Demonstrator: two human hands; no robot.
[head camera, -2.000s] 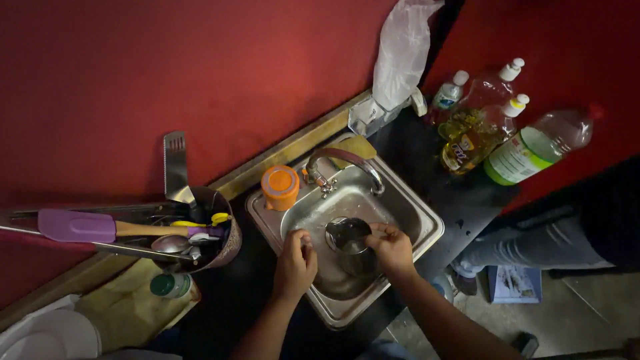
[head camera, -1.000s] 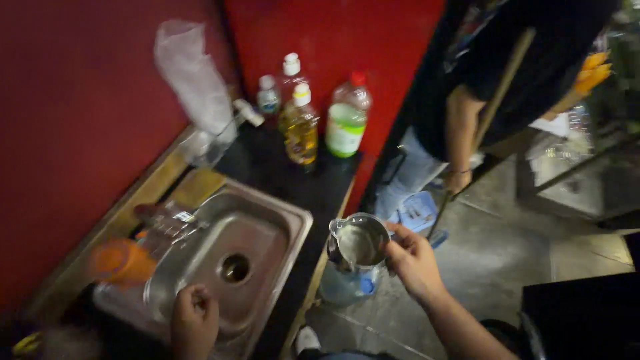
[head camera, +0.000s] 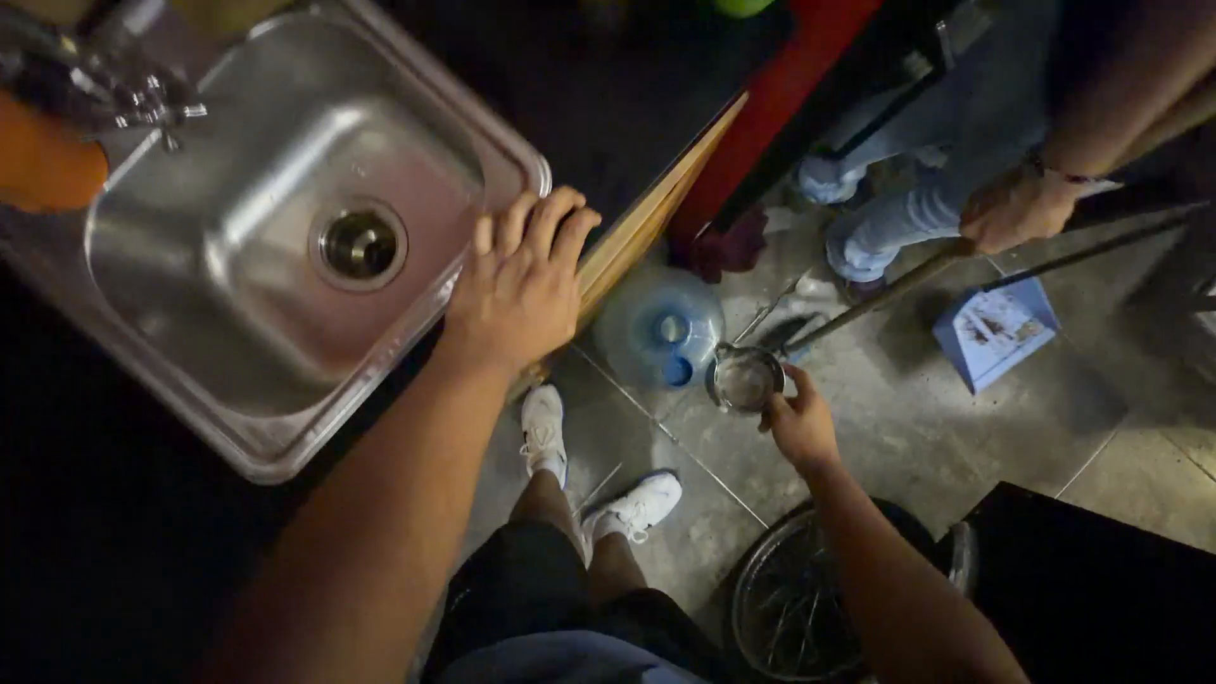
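Observation:
My left hand (head camera: 521, 280) rests, empty and with its fingers spread, on the right rim of the stainless steel sink (head camera: 275, 223). In the basin the round drain (head camera: 360, 244) shows. Down to the right, my right hand (head camera: 801, 418) grips a small metal pitcher (head camera: 748, 379) by its side, with its open top facing up. The pitcher's contents cannot be made out. It is seen just right of a large clear-blue water jug (head camera: 665, 328) that stands on the floor beside the counter's wooden edge (head camera: 660, 214).
A chrome faucet (head camera: 142, 100) and an orange container (head camera: 47, 157) are at the upper left. Another person's hand (head camera: 1021, 209) holds a long stick (head camera: 879, 296). A blue dustpan (head camera: 997, 328) lies on the floor. A spoked wheel (head camera: 798, 598) and a black surface (head camera: 1092, 589) are at lower right.
The pitcher has moved from over the sink to out beyond the counter, in my right hand. My left hand has come onto the sink's rim. The view has swung right and down.

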